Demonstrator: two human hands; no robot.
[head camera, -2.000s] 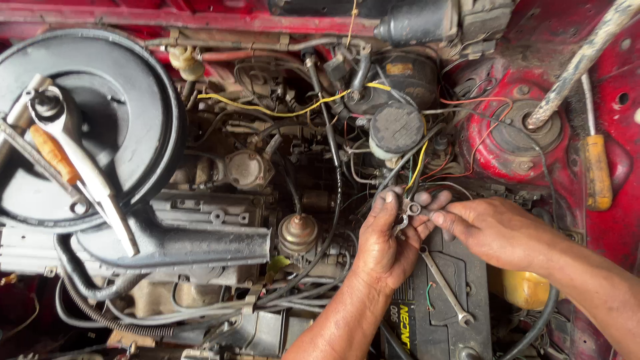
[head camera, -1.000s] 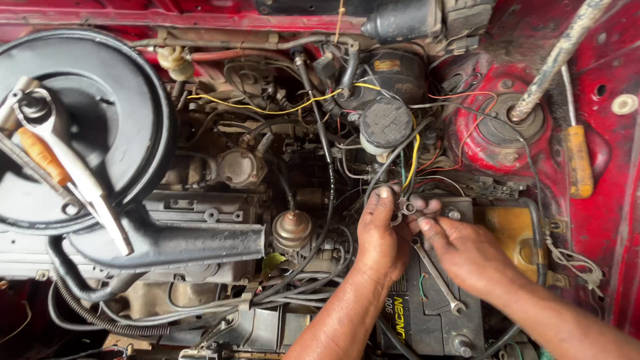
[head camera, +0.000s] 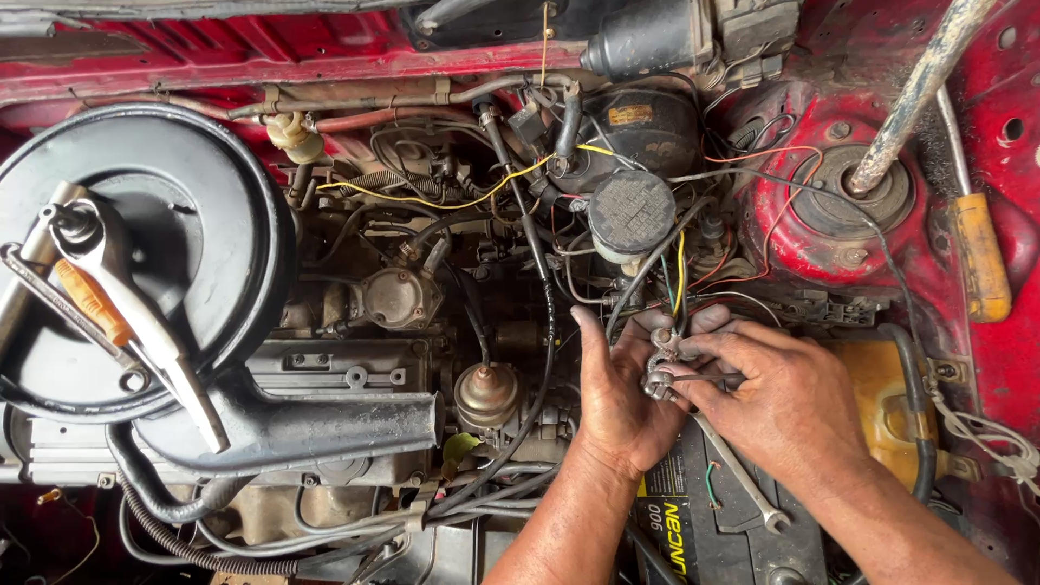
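Palm up, my left hand supports a metal battery cable clamp with its thumb held out to the side. My right hand pinches a thin dark piece, perhaps a bolt or small tool, against the clamp; the fingers partly hide it. Black, yellow and green wires run up from the clamp. Below both hands is the black car battery, and a combination wrench lies on it, its upper end hidden by the right hand.
A ratchet and other tools lie on the round air cleaner at left. An orange-handled screwdriver rests by the red strut tower. A prop rod slants down onto that tower. A yellowed reservoir stands right of the battery.
My right hand's fingers have shifted at the clamp, and a thin dark piece now shows between them. My left thumb has lifted away from the clamp and points outward.
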